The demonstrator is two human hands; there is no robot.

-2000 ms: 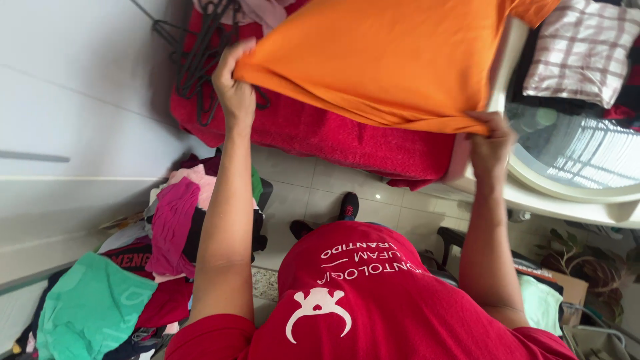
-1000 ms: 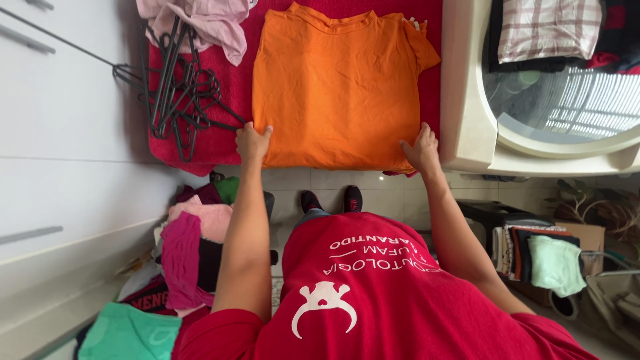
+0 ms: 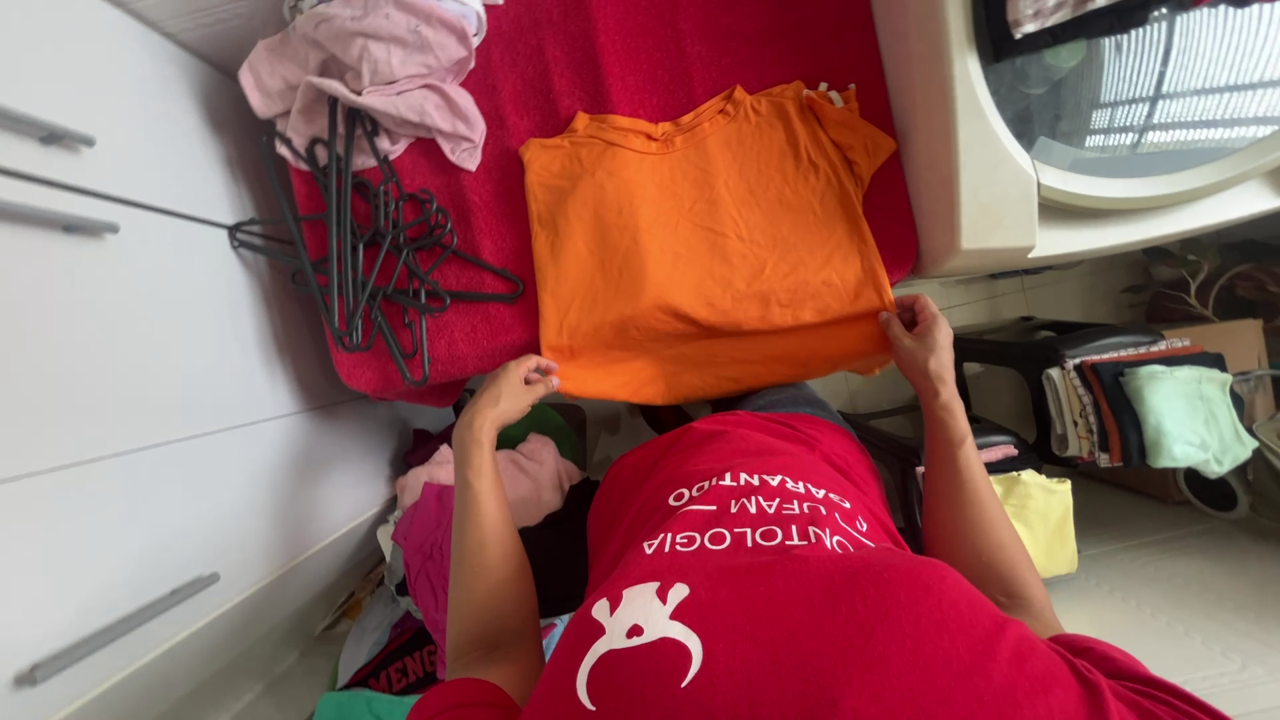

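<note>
An orange T-shirt (image 3: 700, 250) lies spread on a red towel-like cloth (image 3: 620, 50), its neckline at the far side and its lower edge towards me. My left hand (image 3: 510, 392) is at the shirt's near left corner, fingertips close to the fabric; whether they pinch it is unclear. My right hand (image 3: 918, 340) pinches the near right corner between thumb and fingers. Left of the shirt lies a tangle of black clothes hangers (image 3: 370, 250), with a crumpled pink garment (image 3: 390, 70) beyond it.
A white front-loading machine with a round glass door (image 3: 985, 190) stands at the right. Folded clothes (image 3: 1185, 410) rest on a black stool (image 3: 1010, 350) below it. A heap of clothes (image 3: 430, 560) lies low at the left, beside white drawers (image 3: 180, 300).
The orange shirt was held stretched between both hands above the red cloth, then was laid flat on it. Its lower edge now hangs nearer my body. The view has shifted.
</note>
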